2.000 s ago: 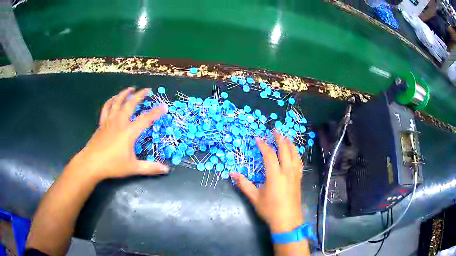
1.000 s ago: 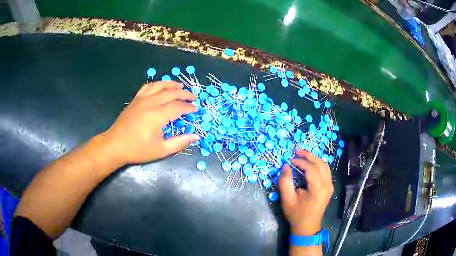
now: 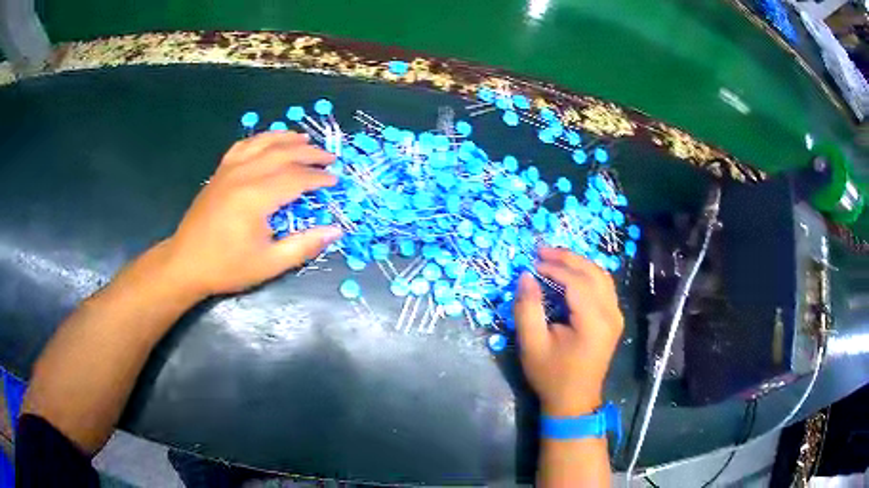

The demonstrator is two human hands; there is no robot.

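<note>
A large pile of bright blue disc components (image 3: 448,200) with long silver legs lies on the dark green bench top. My left hand (image 3: 252,214) rests at the pile's left edge, fingers curved around some discs, thumb apart from the fingers. My right hand (image 3: 572,319) is at the pile's lower right edge, with thumb and fingertips at the discs. Whether either hand grips any disc cannot be told. A few discs lie apart from the pile, one below it at the left (image 3: 350,288) and one on the rusty rail (image 3: 398,68).
A black box (image 3: 748,286) stands at the right with a pale cable (image 3: 675,334) beside it. A bright green spool (image 3: 838,186) is behind it. A chipped, rusty rail (image 3: 219,48) separates the bench from the green conveyor belt (image 3: 429,24).
Since two seconds ago, my left hand has moved in over the pile's left edge and my right hand's fingers have curled at its lower right. The view has also shifted.
</note>
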